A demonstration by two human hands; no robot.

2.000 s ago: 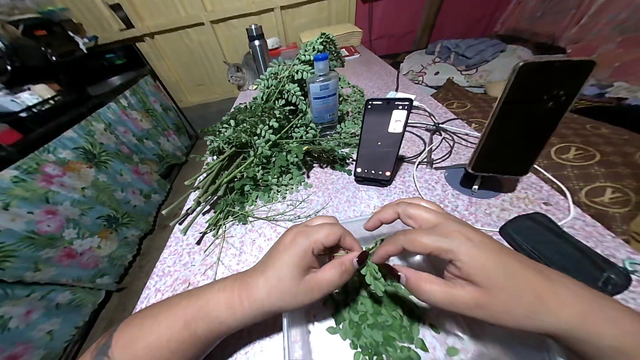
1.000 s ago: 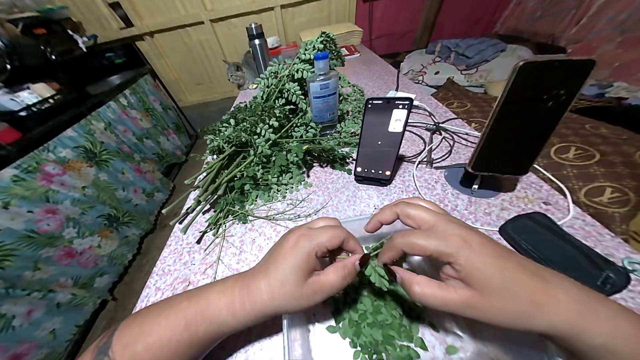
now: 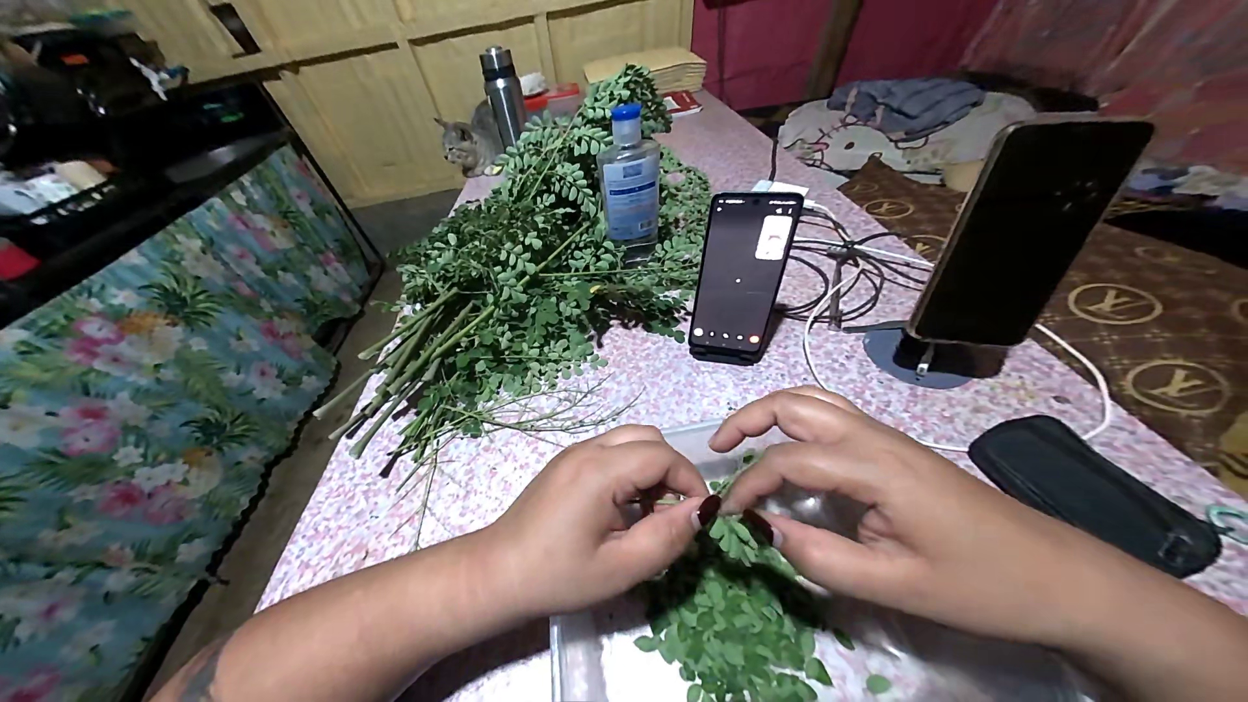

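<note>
My left hand (image 3: pixel 609 517) pinches a small leafy green sprig (image 3: pixel 733 536) between thumb and forefinger. The thumb and forefinger of my right hand (image 3: pixel 877 517) close on the same sprig, close beside the left fingertips. Below both hands, loose small green leaves (image 3: pixel 736 634) lie heaped in a clear plastic container (image 3: pixel 575 648), whose near part runs out of view. Past my left hand lies a large bundle of leafy branches (image 3: pixel 526 253), stems toward the left table edge. Thin stripped stems (image 3: pixel 546 419) lie in front of it.
A clear bottle with a blue cap (image 3: pixel 631 190) stands at the bundle. Behind my hands are a propped phone (image 3: pixel 746 278), cables (image 3: pixel 838 283) and a second phone (image 3: pixel 1033 234) on a round stand. A black pouch (image 3: pixel 1092 492) lies right. A steel flask (image 3: pixel 503 97) and a cat (image 3: pixel 468 146) are farther back.
</note>
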